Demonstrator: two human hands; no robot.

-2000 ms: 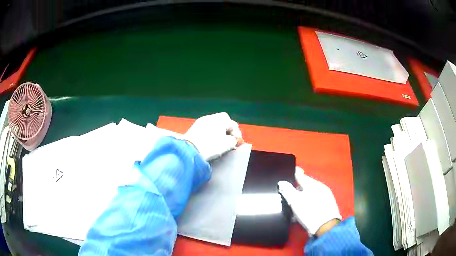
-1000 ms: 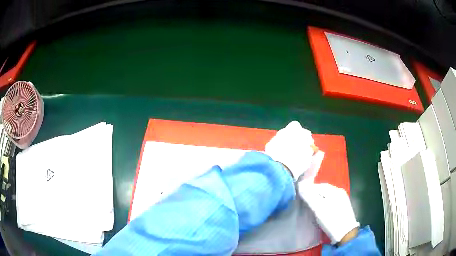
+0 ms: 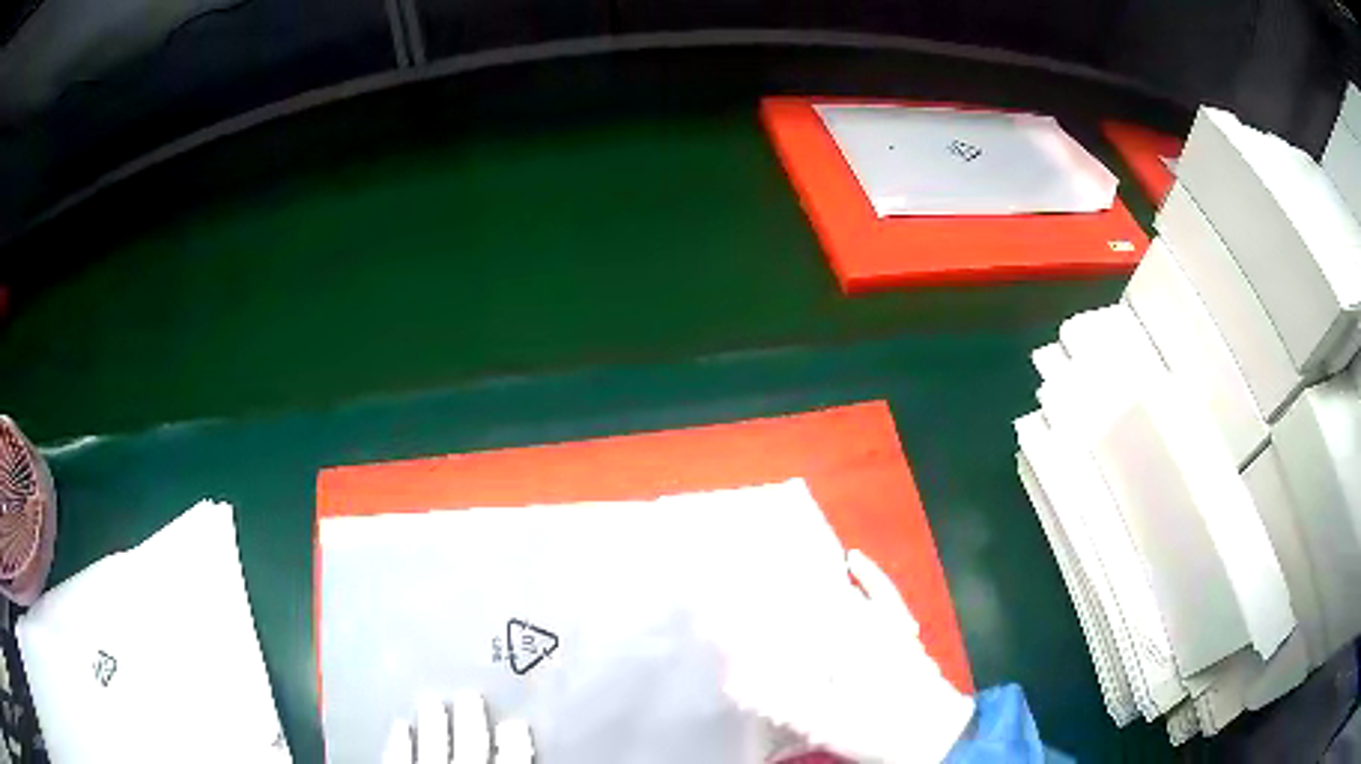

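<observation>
A milky white bag (image 3: 433, 597) with a black triangle mark lies flat on the near orange-red foam pad (image 3: 597, 466). No black device shows; the bag's inside is hidden. My left hand (image 3: 460, 734), in a white glove, is cut off by the bottom edge; its fingers rest slightly apart on the bag's lower part. My right hand (image 3: 896, 679), also gloved, lies at the bag's right side. It blends into the white bag in glare, so its fingers and any grip are unclear. A light blue sleeve shows behind it.
A loose bag stack (image 3: 142, 642) lies at left, below a pink fan (image 3: 21, 508) cut by the edge. At the back right, another orange-red pad (image 3: 985, 257) bears a covered device (image 3: 970, 172), with part of one more pad beyond. Tall white card stacks (image 3: 1164, 523) stand at right.
The black device is now out of sight, and the bag lies spread with its triangle mark showing. My left hand has moved from the bag's right end to its lower left. The view has shifted.
</observation>
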